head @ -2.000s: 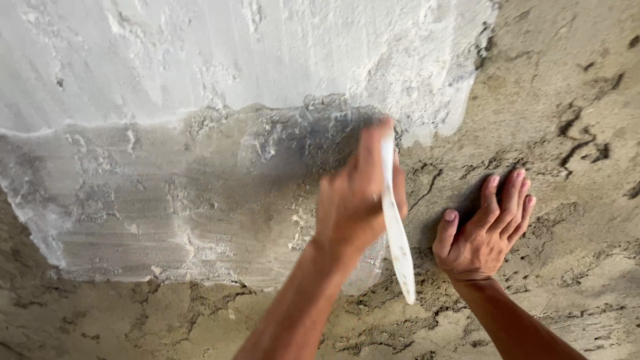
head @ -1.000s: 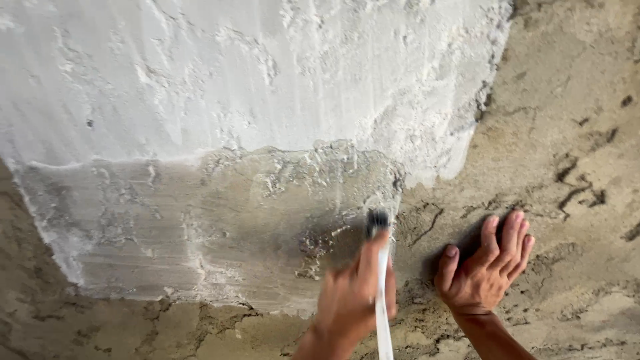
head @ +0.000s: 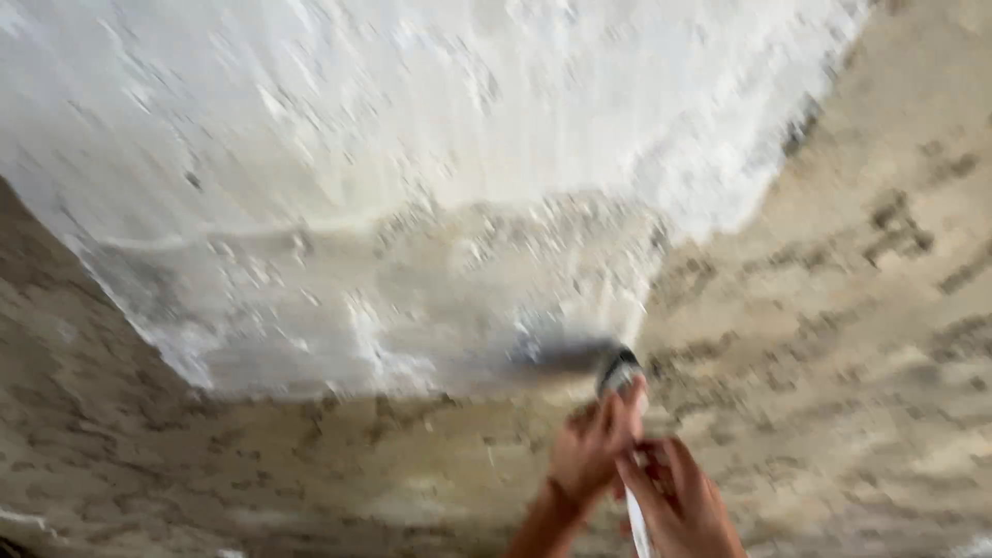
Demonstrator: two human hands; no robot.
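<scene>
My left hand (head: 593, 442) grips a brush (head: 618, 372) close to its head, fingers along the neck. Dark bristles and a greyish ferrule show above the fingers, at the lower right edge of the greyish damp-looking patch (head: 434, 310) on the rough surface. Just below, my right hand (head: 678, 488) is closed around the white handle (head: 637, 515) of the same brush. The two hands touch or nearly touch. Blur hides the bristle tips and the exact contact with the surface.
White coating (head: 465, 116) with ridges and small pits covers the upper part of the surface. Around it lies rough, bare tan plaster or cement (head: 852, 325) with cracks and dark hollows, to the right and along the bottom (head: 271, 465).
My right hand has left the bare surface at the right, where it lay flat, and is now on the brush handle. My left hand still holds the brush.
</scene>
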